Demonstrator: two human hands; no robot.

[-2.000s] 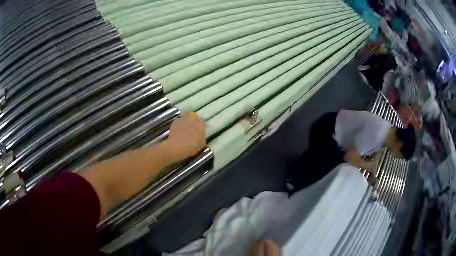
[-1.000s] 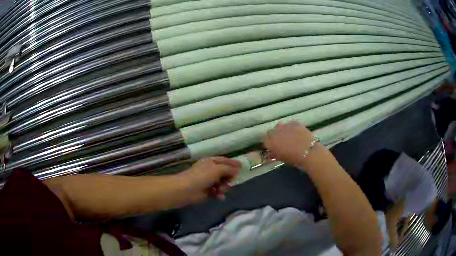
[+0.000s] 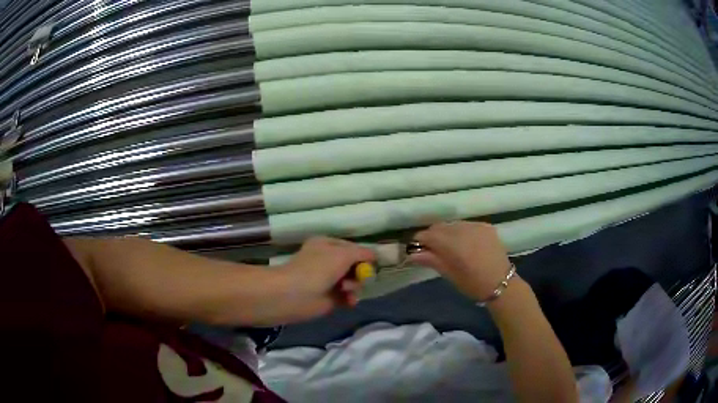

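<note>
Pale green fabric (image 3: 441, 149) lies over the metal tubes and follows their ridges. Bare shiny tubes (image 3: 165, 169) show to its left. My left hand (image 3: 327, 271), with a yellow band on a finger, is at the fabric's near edge beside a small pale clip (image 3: 390, 253). My right hand (image 3: 464, 252), with a bracelet at the wrist, has its fingertips on the clip's wire end. Whether my left fingers grip the clip or the fabric edge cannot be told.
Other clips (image 3: 39, 43) sit on the bare tubes at the far left. White crumpled cloth (image 3: 386, 362) lies below, across the dark floor (image 3: 622, 240). A person in a light top (image 3: 653, 330) is at the lower right, by another ribbed bed (image 3: 702, 303).
Earlier only my left arm reached over the tubes. Then both hands came to the near edge around the clip. Since then they have stayed there, and the yellow band now shows.
</note>
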